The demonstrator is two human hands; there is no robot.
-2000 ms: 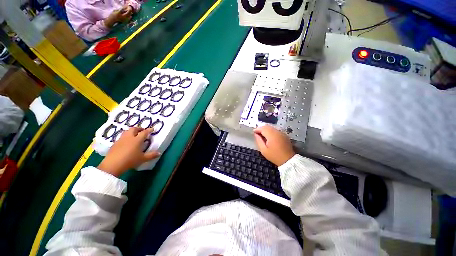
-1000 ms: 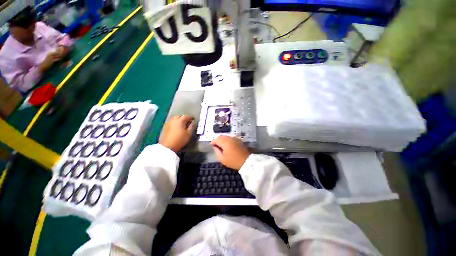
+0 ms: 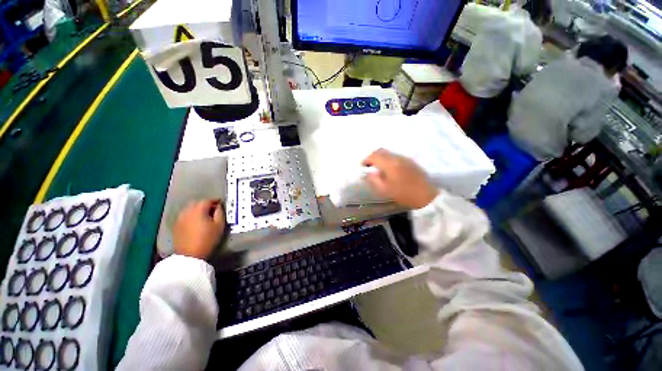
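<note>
My right hand (image 3: pixel 398 177) is over the left part of the white tray stack (image 3: pixel 443 148), slightly blurred, fingers curled; whether it holds anything cannot be told. My left hand (image 3: pixel 198 228) rests with curled fingers on the left part of the metal base plate (image 3: pixel 296 170), left of the dark fixture (image 3: pixel 266 196). Its fingertips are partly hidden. The fixture has a round seat; whether a ring lies in it is unclear. The white tray (image 3: pixel 109 250) at the left holds rows of black rings (image 3: pixel 62 277).
A black keyboard (image 3: pixel 305 275) lies in front of the plate. The white head marked 05 (image 3: pixel 203 72) hangs above. A dark square piece (image 3: pixel 226 138) and loose ring (image 3: pixel 247 136) lie behind the plate. A control panel (image 3: pixel 361 106), monitor (image 3: pixel 377 25) and two people at right are visible.
The view has turned right. My right hand has moved from the plate's front edge to the white stack. My left hand went from the ring tray to the plate and remains there.
</note>
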